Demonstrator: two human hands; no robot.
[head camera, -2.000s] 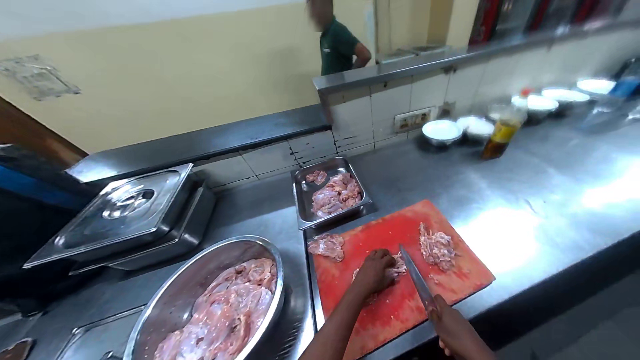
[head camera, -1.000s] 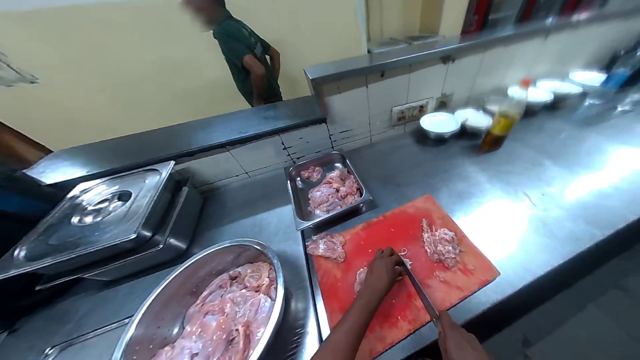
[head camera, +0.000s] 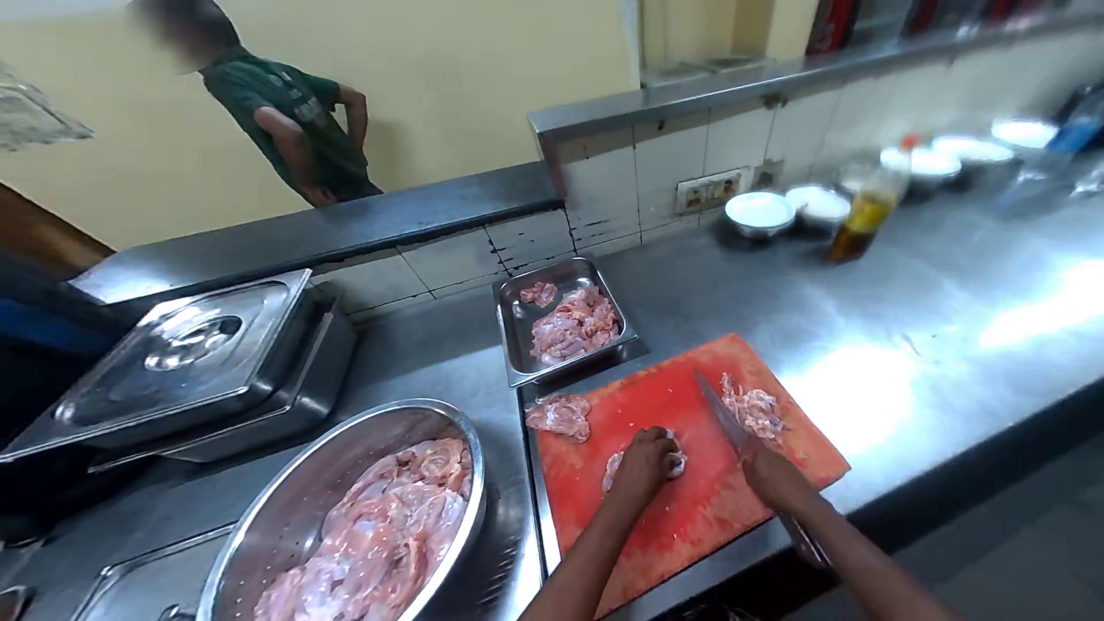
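My right hand (head camera: 774, 479) grips a knife (head camera: 723, 410), its blade slanting over the red cutting board (head camera: 690, 535) beside a heap of cut raw meat (head camera: 755, 412). Fingers curled, my left hand (head camera: 649, 461) presses on a small piece of raw meat (head camera: 676, 457) near the board's middle. Another raw meat piece (head camera: 561, 417) lies at the board's upper left corner. Behind the board, a steel tray (head camera: 511, 332) holds more raw meat. To the left, a large perforated steel bowl (head camera: 259, 526) contains many raw meat pieces.
Stacked lidded steel pans (head camera: 250, 345) stand at the left. White-topped bowls (head camera: 759, 212) and a bottle of yellow-brown liquid (head camera: 865, 216) line the back right of the steel counter (head camera: 931, 302). A person in a green shirt (head camera: 285, 121) is beyond the ledge (head camera: 431, 207).
The knife has moved right, away from my left hand, toward the cut heap. The person in green has shifted left. My left hand stays on the meat.
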